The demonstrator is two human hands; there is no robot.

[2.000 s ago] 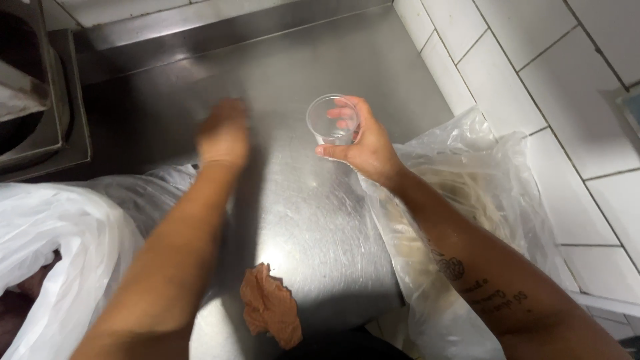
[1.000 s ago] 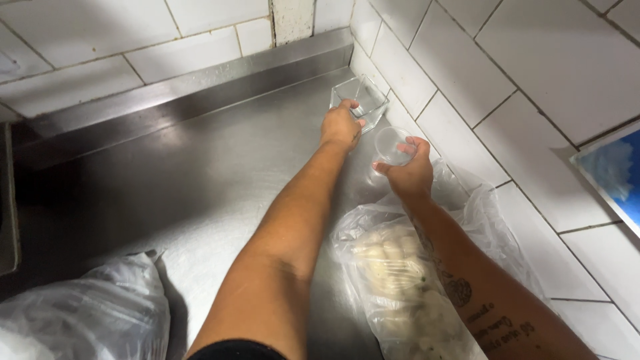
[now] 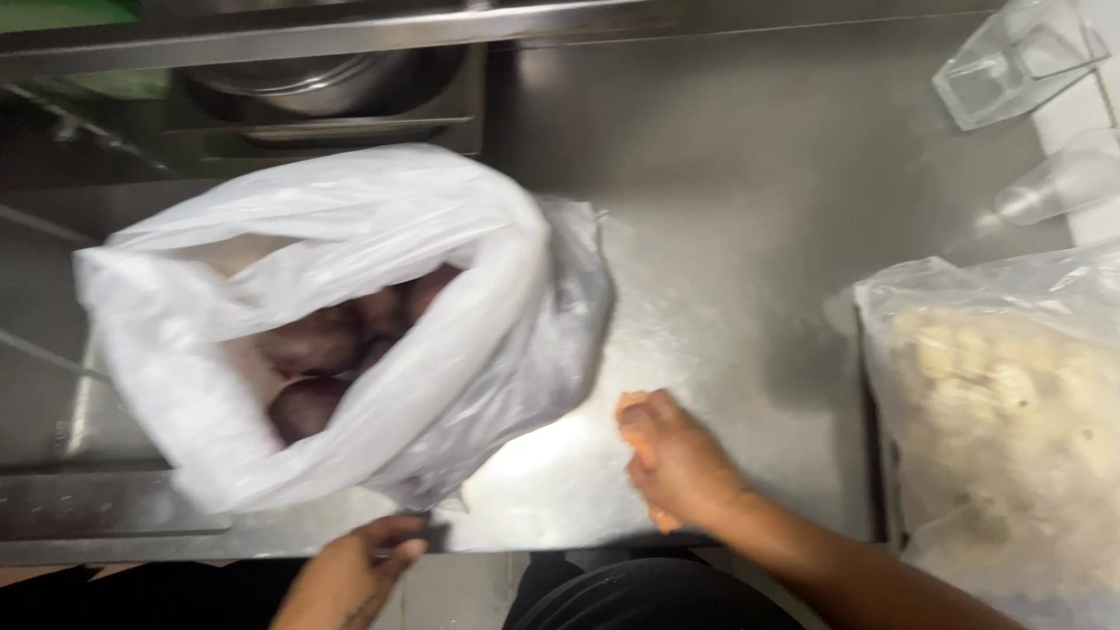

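My right hand (image 3: 687, 464) is closed around an orange cloth (image 3: 639, 429) on the stainless steel counter (image 3: 726, 289). At the counter's front edge my left hand (image 3: 372, 556) has its fingers curled, just below a white plastic bag (image 3: 455, 385); whether it grips anything is not clear. The bag stands open at the top, its rim rolled back, with dark reddish round items (image 3: 315, 407) inside. At the right lies a clear plastic bag of pale, chunky pieces (image 3: 1006, 420).
An angular clear container (image 3: 1015, 66) and a clear cup (image 3: 1059, 184) sit at the upper right by the white tiles. Round metal cookware (image 3: 324, 83) is behind the white bag. A raised metal ledge (image 3: 560, 22) runs along the back.
My right hand has let go of the clear cup and taken hold of the orange cloth. My left hand has left the angular container and come back to the front edge. The view has swung left.
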